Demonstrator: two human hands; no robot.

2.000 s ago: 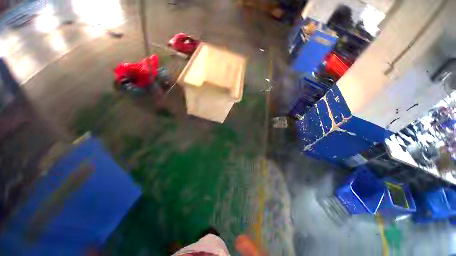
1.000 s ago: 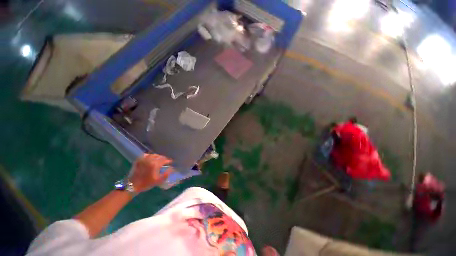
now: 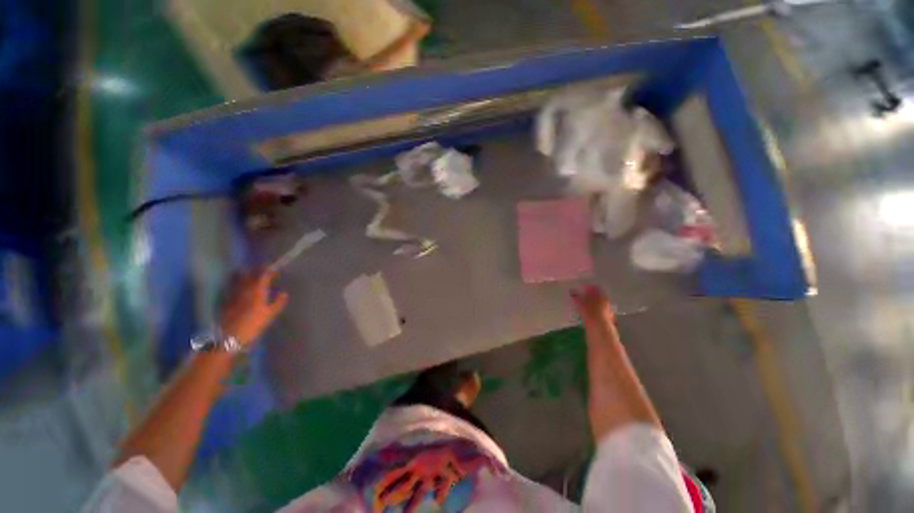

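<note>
My left hand (image 3: 251, 304) is at the left end of the grey tabletop (image 3: 451, 291), fingers apart, near a thin white strip (image 3: 300, 248). My right hand (image 3: 592, 303) is at the table's front edge, just below a flat pink sheet (image 3: 554, 239); it is blurred and I cannot tell if it touches anything. A pale flat card (image 3: 373, 310) lies left of centre. White crumpled pieces (image 3: 438, 168) and a curved white strip (image 3: 379, 218) lie behind it. Clear plastic bags with white contents (image 3: 605, 146) are heaped at the back right.
Blue raised panels (image 3: 749, 180) enclose the back and sides of the table. A small dark and reddish object (image 3: 271, 196) lies at the back left corner. A bag with red print (image 3: 673, 235) is at the right end. A cream bin (image 3: 386, 28) stands behind the back panel.
The table now lies squarely in front of me instead of at the upper left. My right hand has come into view at its front edge. My left hand is now further up its left end.
</note>
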